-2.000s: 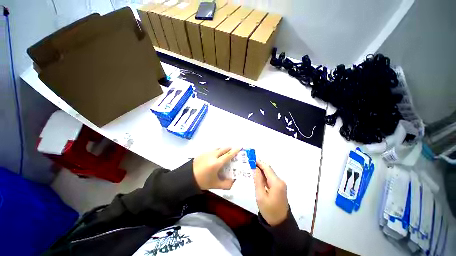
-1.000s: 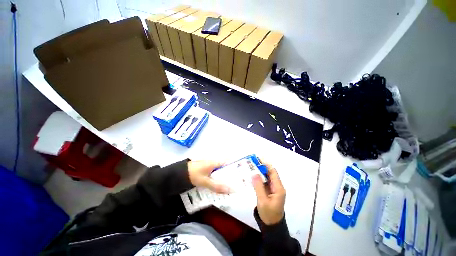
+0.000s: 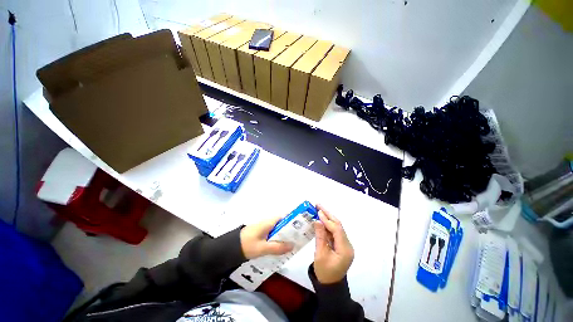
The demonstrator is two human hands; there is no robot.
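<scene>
A blue-and-white retail box (image 3: 292, 229) is held low over the front of the table, its printed white face up and a blue side showing. A white tab with a dark cut-out hangs at its near left end. My left hand (image 3: 262, 240) grips its left side, thumb on the printed face. My right hand (image 3: 332, 245) has its fingertips at the far right end of the box, touching its edge. Whether those fingertips hold any small piece cannot be told.
Two stacks of finished boxes (image 3: 231, 165) stand beyond my hands. A large brown carton (image 3: 125, 104) is at left, narrow brown boxes (image 3: 281, 74) along the wall. At right are a black cable pile (image 3: 449, 148), fanned flat cartons (image 3: 438, 249) and a larger carton pile (image 3: 502, 277).
The box was turned and lowered from two seconds ago, its hang tab coming into view. Since one second ago it tilts more, and my right fingers have shifted along its end.
</scene>
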